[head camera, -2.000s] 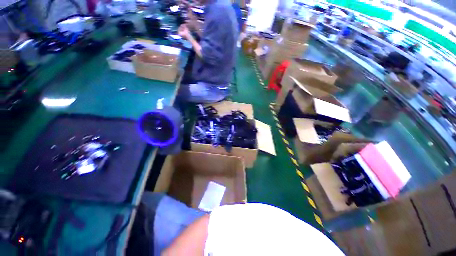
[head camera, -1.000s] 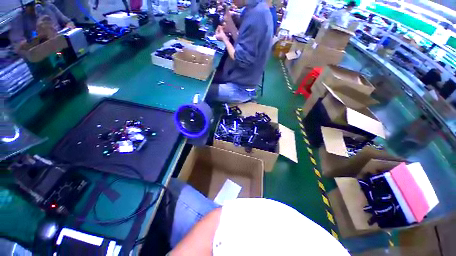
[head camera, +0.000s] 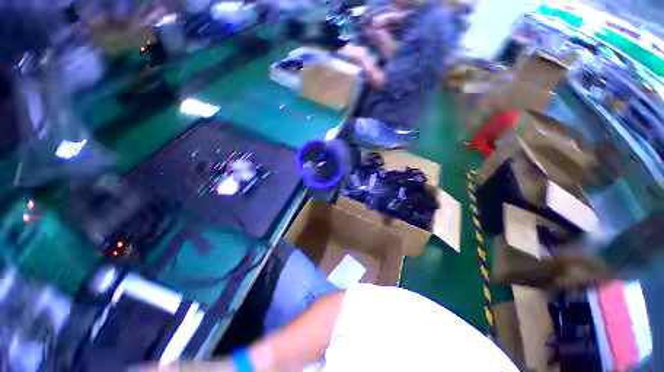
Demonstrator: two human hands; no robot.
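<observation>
The view is badly blurred. My right forearm, with a blue wristband, reaches left along the bottom edge; only a blurred strip of my right hand shows, mostly cut off, so its grip is hidden. My left hand is out of view. A black work pad with a white border lies at the lower left. Farther along the bench, a dark mat holds a heap of small shiny parts. A blue-rimmed round tub is at the bench edge beside the mat.
An open carton holding a white sheet stands below the bench edge, before a carton of black units. More cartons and a red stool-like object stand rightward beyond a striped floor line. A blurred person sits farther along.
The view has swung, so the bench and cartons sit farther right. More of my right forearm shows, now with its blue wristband. The work pad shows more fully.
</observation>
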